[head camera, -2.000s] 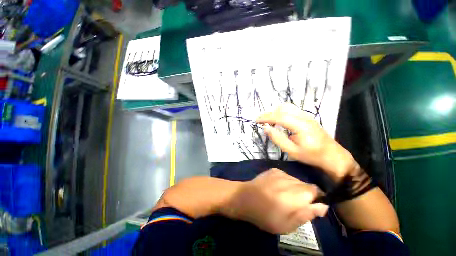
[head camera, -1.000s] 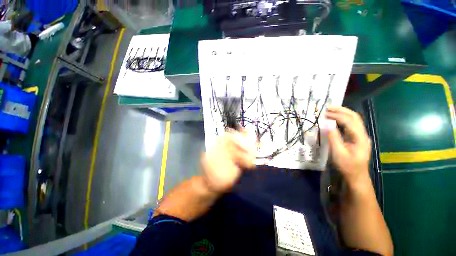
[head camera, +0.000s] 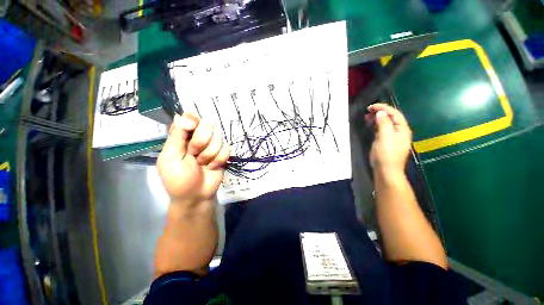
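Observation:
A white layout sheet (head camera: 322, 50) lies tilted from my lap onto the bench edge. Black wire sets (head camera: 277, 134) spread over it, looped in the middle, their ends in a row. My left hand (head camera: 194, 158) is closed on a bundle of black wires (head camera: 170, 95) at the sheet's left edge; the wires fan up from the fist. More black leads show at the other side of that fist; whether it holds them I cannot tell. My right hand (head camera: 391, 134) is right of the sheet, off it, fingers bent and apart, with nothing visible in it.
A dark metal press (head camera: 221, 24) stands on the green bench (head camera: 382, 21) beyond the sheet. Another white sheet (head camera: 119, 132) with black wires lies at the left. A badge (head camera: 327, 257) hangs over my lap. Yellow lines (head camera: 465, 137) mark the green floor at the right.
My left hand has moved left off the wire sets to the sheet's edge with the bundle. My right hand has moved away from the sheet's right edge. The view has shifted and tilted.

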